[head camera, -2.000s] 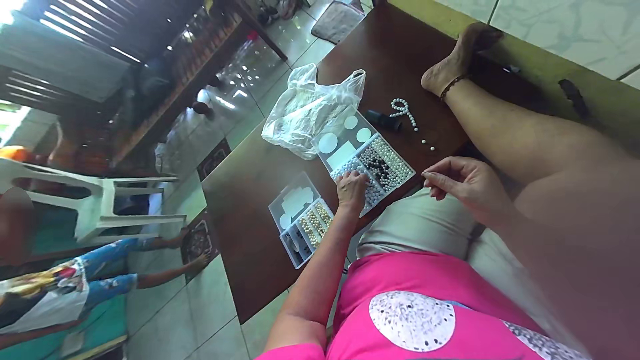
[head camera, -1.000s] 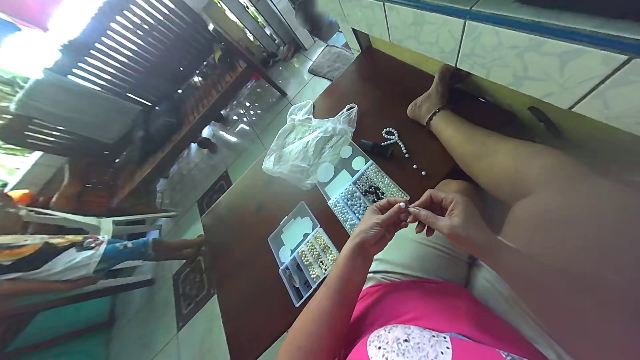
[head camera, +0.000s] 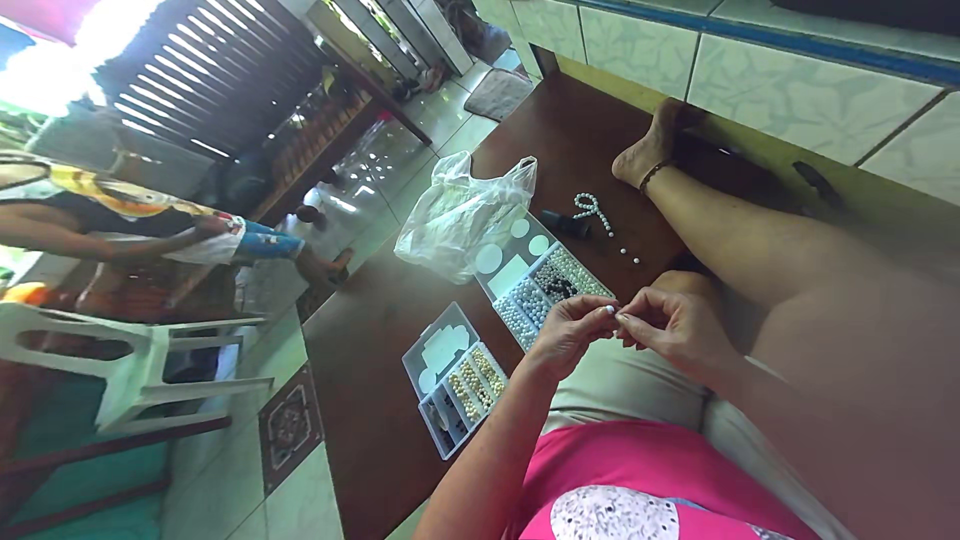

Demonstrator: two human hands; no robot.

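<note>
My left hand (head camera: 574, 334) pinches a small white bead (head camera: 610, 308) between thumb and fingertips, over my lap. My right hand (head camera: 664, 322) meets it with thumb and forefinger pinched at the bead; whether it grips a thread is too small to tell. Just beyond my left hand lies a lidded plastic bead box (head camera: 531, 296) with white, pale blue, cream and dark beads in compartments. A smaller plastic box (head camera: 457, 390), its lid raised, holds gold-toned and dark beads. A curved strand of white beads (head camera: 592, 210) rests on the brown table, with a few loose beads beside it.
A white plastic bag (head camera: 469, 217) and a black object (head camera: 564, 223) lie on the brown tabletop (head camera: 360, 345). My bare foot (head camera: 645, 154) rests at its far end. At left are a white plastic chair (head camera: 142, 367) and a person (head camera: 172, 232) standing.
Two seconds ago my left hand was at the larger bead box and my right hand apart from it; now both meet over my lap. The person at left has moved.
</note>
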